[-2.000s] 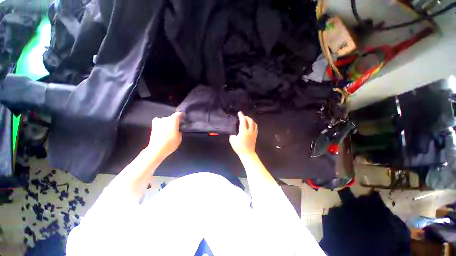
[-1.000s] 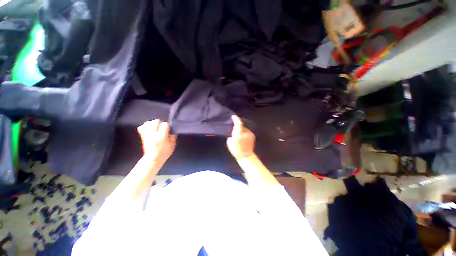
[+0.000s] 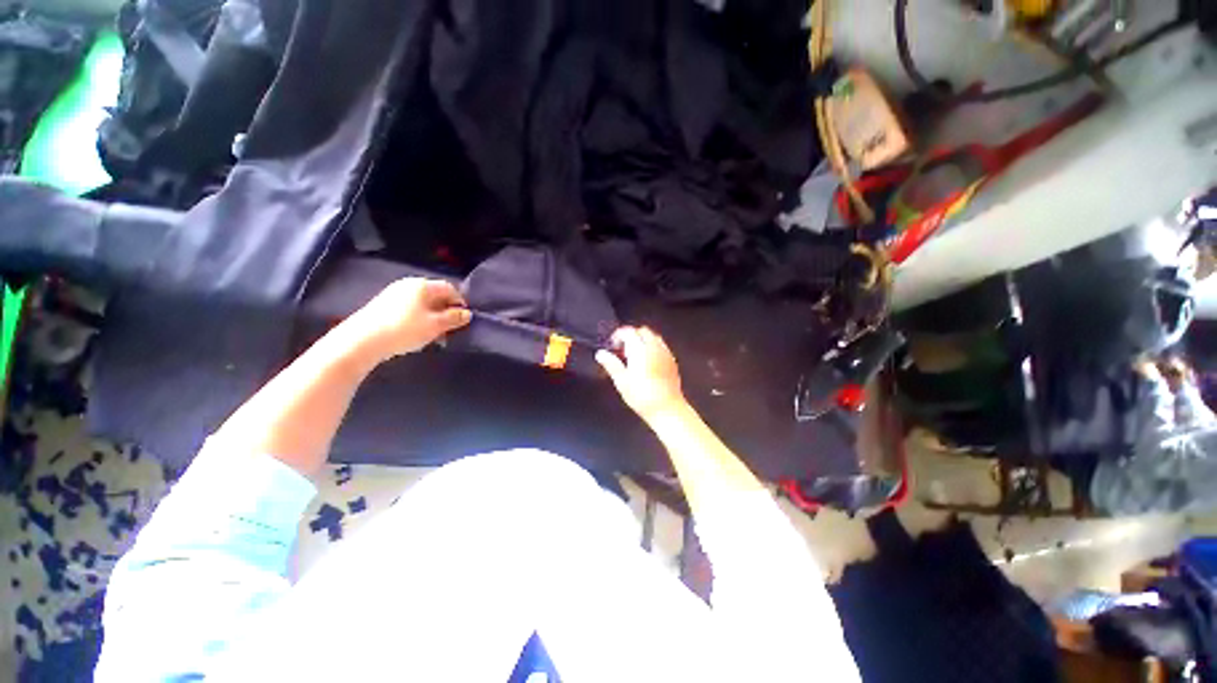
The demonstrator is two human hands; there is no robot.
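Note:
A small dark garment piece [image 3: 527, 300] lies at the near edge of the dark heap, on the dark pressing table. A bright orange label [image 3: 557, 350] shows on its near side. My left hand [image 3: 425, 315] grips the piece's left end with the fingertips. My right hand [image 3: 641, 363] pinches its right end. A dark edge or fold runs stretched between both hands. The steam iron [image 3: 849, 387], dark with a red part, stands at the right end of the table, apart from my right hand.
A large heap of black garments [image 3: 627, 120] lies behind the work. A long grey-black cloth [image 3: 254, 227] hangs over the table's left side. A beige tag [image 3: 868, 120] and red strap [image 3: 988, 167] are by the wall at right. Dark scraps litter the pale floor [image 3: 80, 500].
The orange label now shows fully, where only a thin edge showed before. My left hand has moved up and turned inward. The near edge of the piece now slants down to the right.

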